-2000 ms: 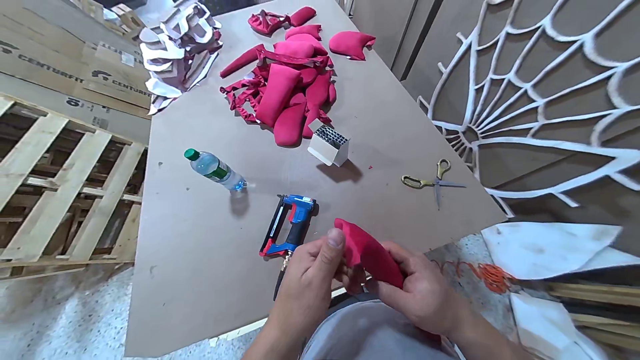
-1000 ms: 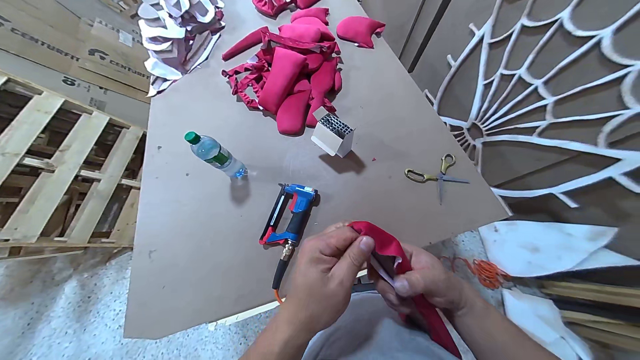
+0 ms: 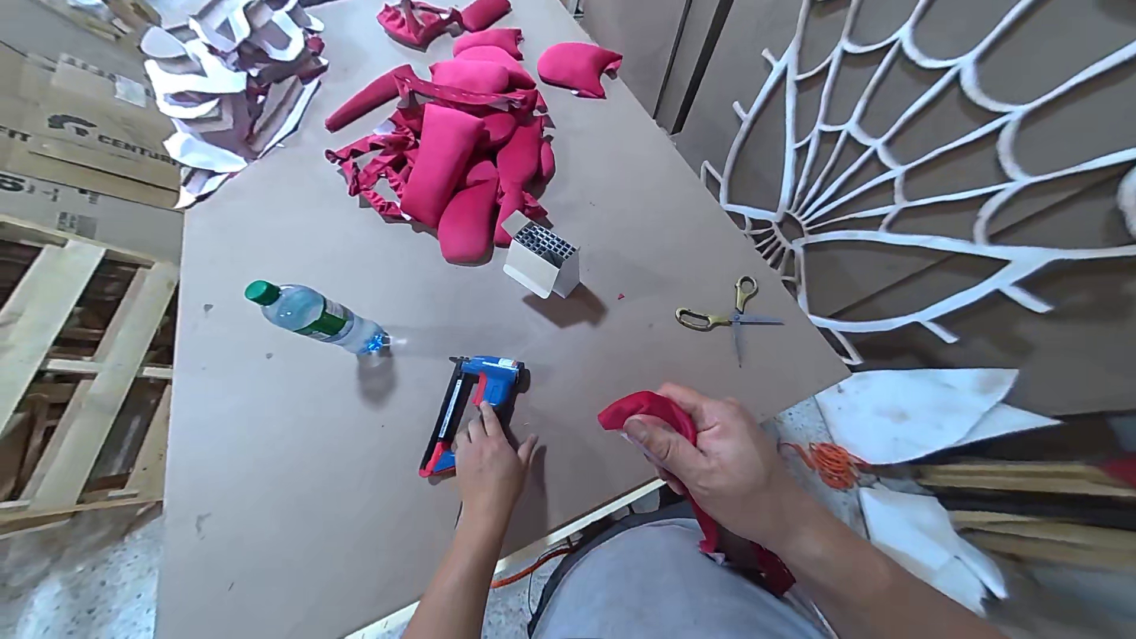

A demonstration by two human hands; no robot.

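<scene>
My right hand [image 3: 723, 453] grips a strip of red fabric [image 3: 652, 408] whose tail hangs down over my lap. On the handle of a blue and black pneumatic stapler [image 3: 497, 382] rests my left hand [image 3: 490, 457], its fingers spread and not plainly closed around the tool. The stapler lies on the brown tabletop [image 3: 293, 515]. Beyond it stands an open white box of staples [image 3: 541, 262], with a heap of red padded fabric pieces [image 3: 444, 160] behind. Open scissors [image 3: 732, 318] with gold-coloured handles lie near the right edge.
A plastic bottle with a green cap [image 3: 319, 318] lies left of the stapler. White and grey cut pieces [image 3: 231, 89] are piled at the far left corner. A wooden pallet [image 3: 80, 373] stands left of the table, a white web-shaped frame [image 3: 923, 240] right. An orange coiled hose [image 3: 830, 463] is below.
My left hand has let go of the red fabric and moved left onto the stapler. My right hand still holds the fabric.
</scene>
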